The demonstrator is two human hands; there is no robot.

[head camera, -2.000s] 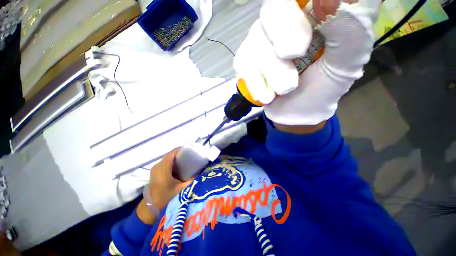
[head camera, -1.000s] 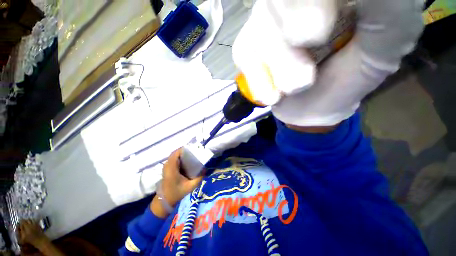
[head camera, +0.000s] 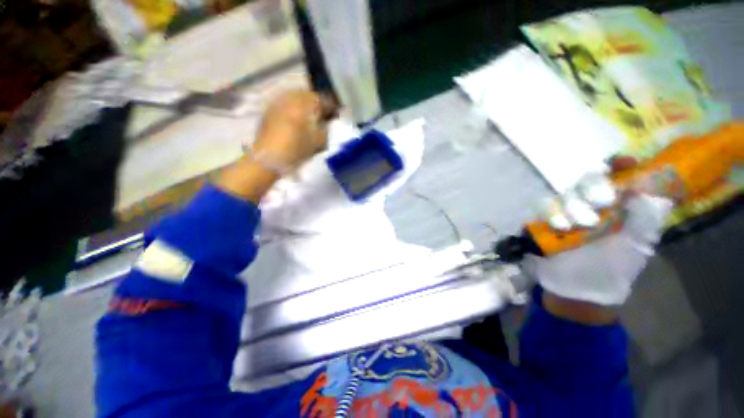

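My right hand [head camera: 600, 237], in a white glove with partly bare fingertips, holds the orange electric screwdriver [head camera: 563, 237], its black nose pointing left. The nose is close to the right ends of the silver-white light bars [head camera: 367, 306], which lie side by side; contact cannot be told. My bare left hand [head camera: 290, 131] is stretched forward over the beige slab, left of the blue screw box [head camera: 365, 167]. It is blurred, and whether it holds anything cannot be told. A blurred pale bar shape [head camera: 192, 102] shows left of it.
White cloth [head camera: 314, 257] lies under the bars. A white flat sheet [head camera: 538, 114] and a yellow-green printed sheet [head camera: 620, 61] lie at the back right. The beige slab [head camera: 159, 167] is at the back left. A dark wire [head camera: 440, 214] curls behind the bars.
My left hand has left the white piece near my chest and moved forward to the slab. My right hand and screwdriver have moved right, with the tool now nearly level. The view has shifted.
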